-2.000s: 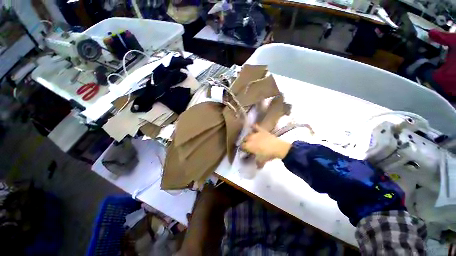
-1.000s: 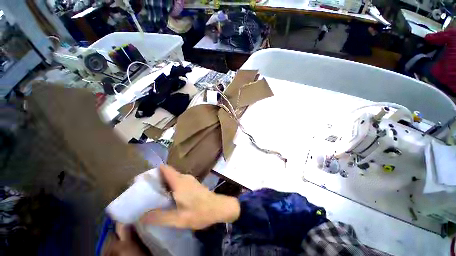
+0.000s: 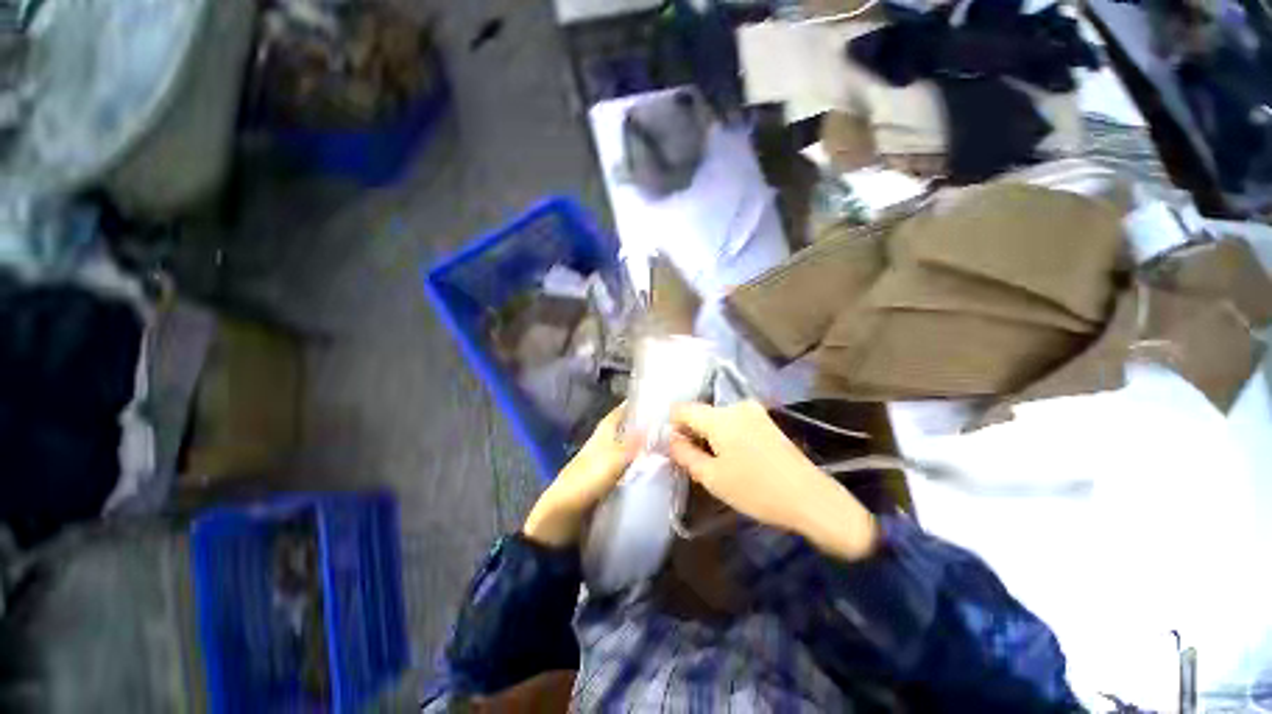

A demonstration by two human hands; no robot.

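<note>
My left hand and my right hand meet in front of my lap, both gripping a white piece. It is blurred; a brown tip shows at its far end, and I cannot tell how the layers lie. A thin pale cord trails beside my right hand. A stack of brown cut pieces lies fanned on the table, right of my hands. More brown pieces lie at the far right.
Black fabric pieces lie beyond the brown stack. A white side surface holds a grey item. A blue basket with scraps is just left of my hands. Another blue basket stands on the floor at lower left.
The view has turned left and down, away from the sewing machine. My right hand has moved from the table stack to my lap, and my left hand now shows, also gripping the white piece.
</note>
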